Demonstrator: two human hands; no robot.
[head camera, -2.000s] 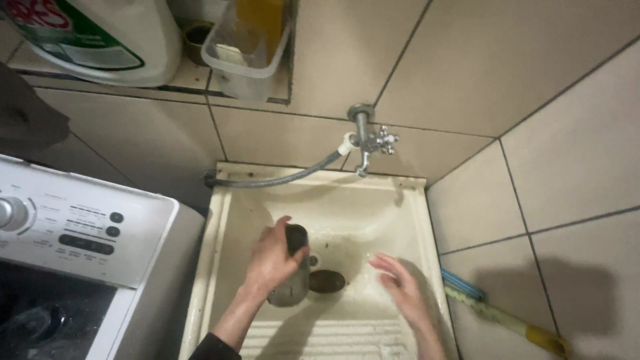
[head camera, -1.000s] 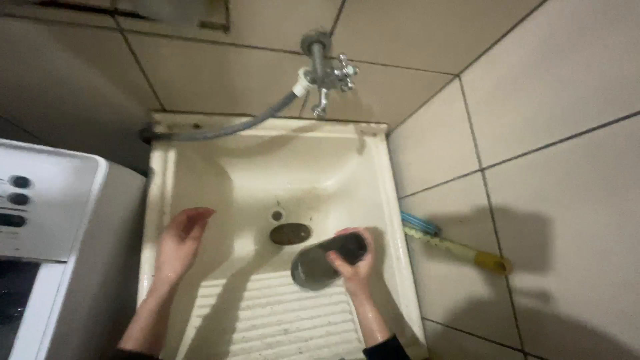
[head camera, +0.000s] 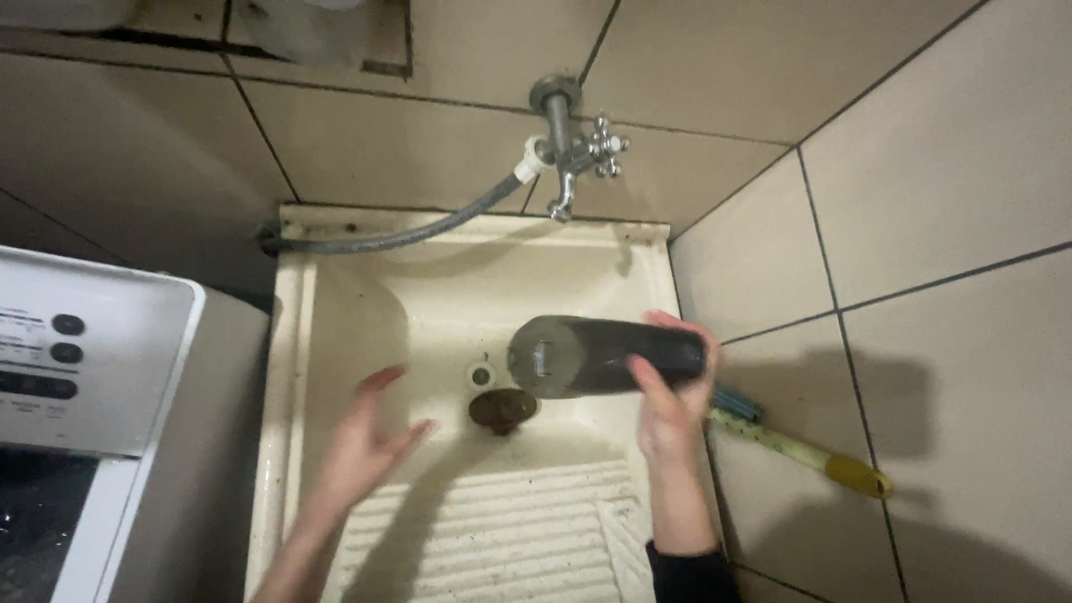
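Note:
A dark, greyish bottle-like container (head camera: 586, 356) lies almost level over the right side of a cream laundry sink (head camera: 494, 280). My right hand (head camera: 674, 394) grips its darker right end, thumb across the front and fingers behind. Its paler, rounded end points left, near the round white-rimmed drain hole (head camera: 481, 376). Just below that hole is a brown oval thing (head camera: 502, 409) on the basin floor; I cannot tell what it is. My left hand (head camera: 368, 444) is over the left part of the basin, thumb and fingers apart, holding nothing.
A metal tap (head camera: 565, 159) juts from the tiled wall above the sink, with a grey hose (head camera: 419, 239) running left from it. A white washing machine (head camera: 100, 352) stands at the left. A yellow-ended handle (head camera: 854, 476) leans by the right wall. Ribbed washboard (head camera: 494, 536) forms the sink's front.
The container was at my left hand two seconds ago and is now in my right. Since one second ago it has turned, its pale end swinging upward. My left hand's fingers have turned toward the right.

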